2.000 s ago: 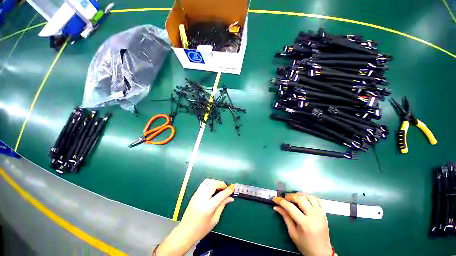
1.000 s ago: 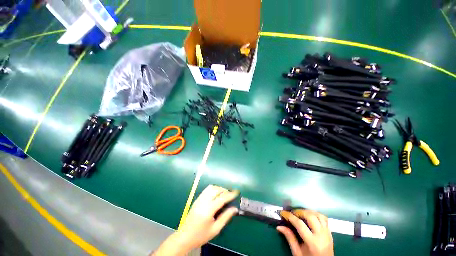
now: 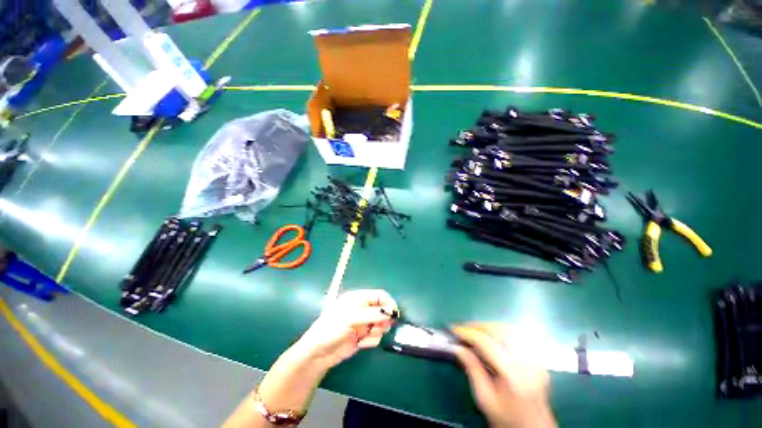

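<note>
A steel ruler (image 3: 606, 363) lies flat at the near bench edge, with a dark band across its right part. A black wire harness (image 3: 424, 349) lies along the ruler's near side. My right hand (image 3: 505, 372) is blurred; its fingers are on the harness's right part. My left hand (image 3: 355, 324) is raised at the ruler's left end, its thumb and forefinger pinched on a small dark thing, too small to name surely. A single harness (image 3: 520, 272) lies beyond the ruler, in front of the large harness pile (image 3: 535, 184).
Loose cable ties (image 3: 355, 207) and orange scissors (image 3: 287, 248) lie left of centre. An open cardboard box (image 3: 368, 154), a plastic bag (image 3: 246, 167) and a left harness bundle (image 3: 170, 266) stand or lie beyond. Yellow-handled pliers (image 3: 660, 230) and another harness bundle (image 3: 739, 341) are at the right.
My left hand has lifted off the harness's left end and turned, its fingertips now pinched. My right hand stays at the harness, now blurred. The camera view has shifted.
</note>
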